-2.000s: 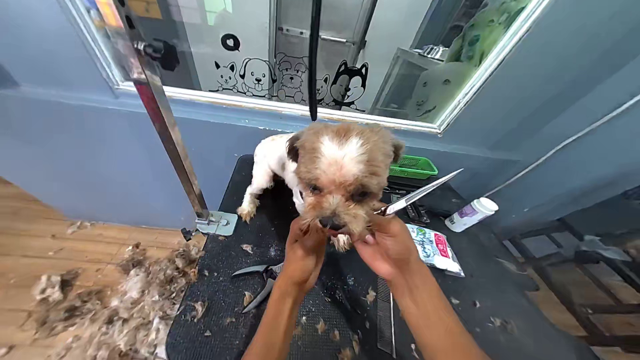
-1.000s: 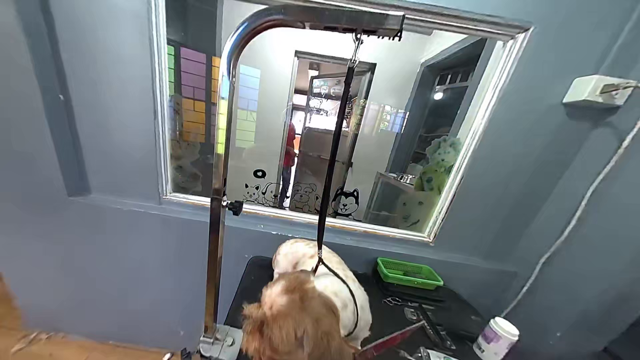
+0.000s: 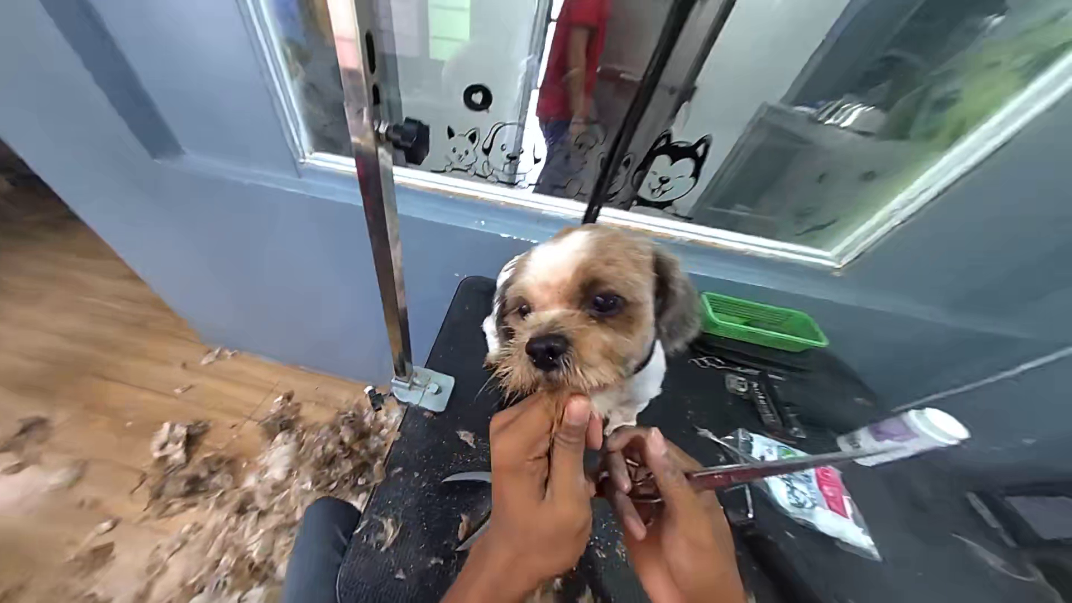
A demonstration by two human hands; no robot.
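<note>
A small brown-and-white dog sits on the black grooming table, its face toward me. My left hand pinches the hair under its chin between thumb and fingers. Just to the right, my right hand holds grooming scissors, fingers around the handles, blades pointing right, away from the dog. Partly hidden behind my left hand, another pair of shears lies on the table. A black grooming loop comes down behind the dog's head.
A metal grooming arm is clamped at the table's left edge. Toward the right lie a green basket, black tools, a plastic packet and a white bottle. Cut hair covers the floor. A person stands beyond the window.
The dog's head, turned away a second ago, now faces me. Both hands, out of view then, are below its chin. The view has swung down again.
</note>
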